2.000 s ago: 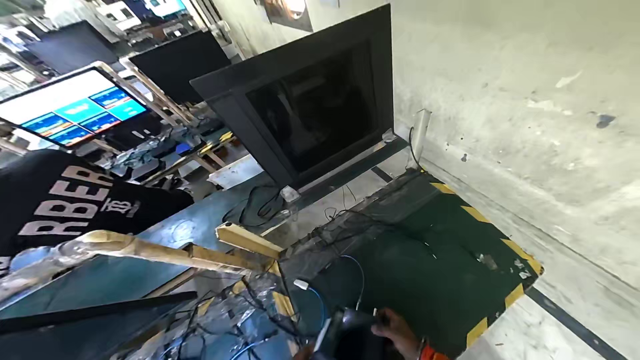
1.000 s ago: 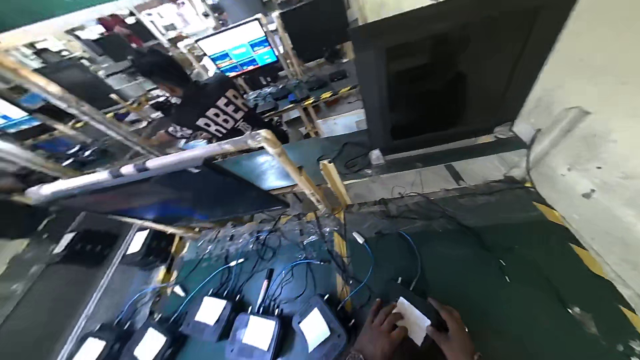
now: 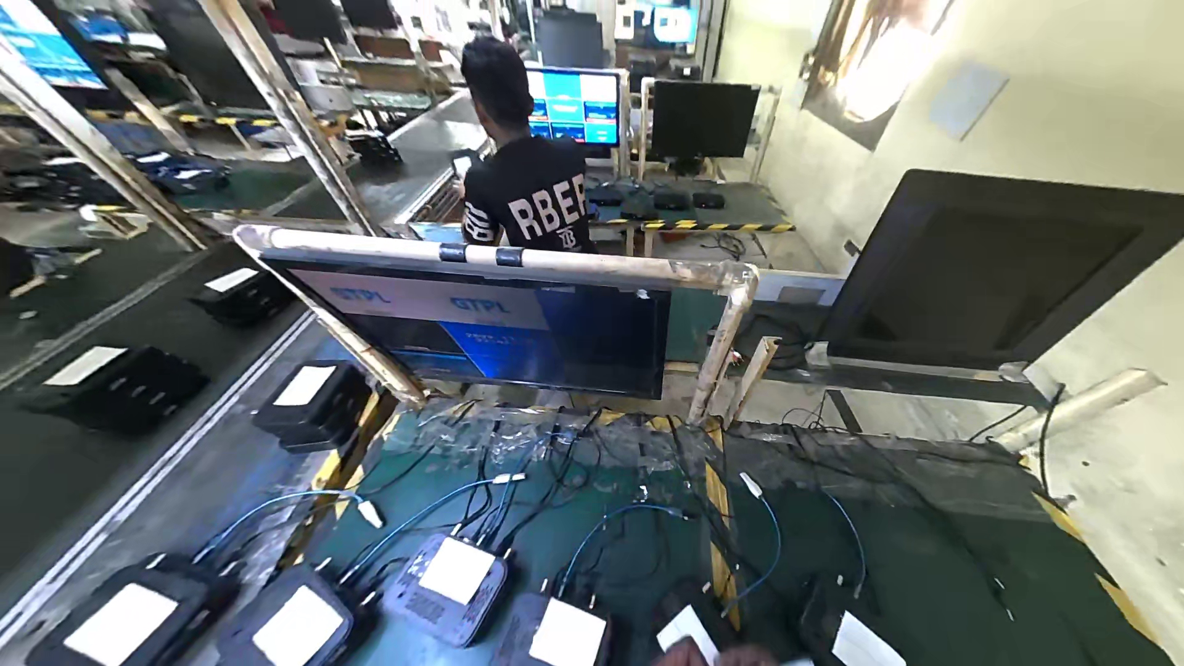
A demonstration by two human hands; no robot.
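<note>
Only the fingertips of my left hand and my right hand show, at the bottom edge. They are close together by a black set-top box with a white label; their grip is cut off by the frame. Right of them lies another black box with a white label, a blue cable beside it. To the left, several labelled boxes stand in a row, among them a greyish one and a dark one, with blue and black cables at their back ends.
A monitor in a taped pipe frame stands behind the cables. A large dark screen leans at right. Stacked boxes sit left. Beyond, a person in a black shirt faces away, holding a phone.
My hands have moved from the rightmost labelled box to the box on its left, and now show only as fingertips. The view has swung up and left.
</note>
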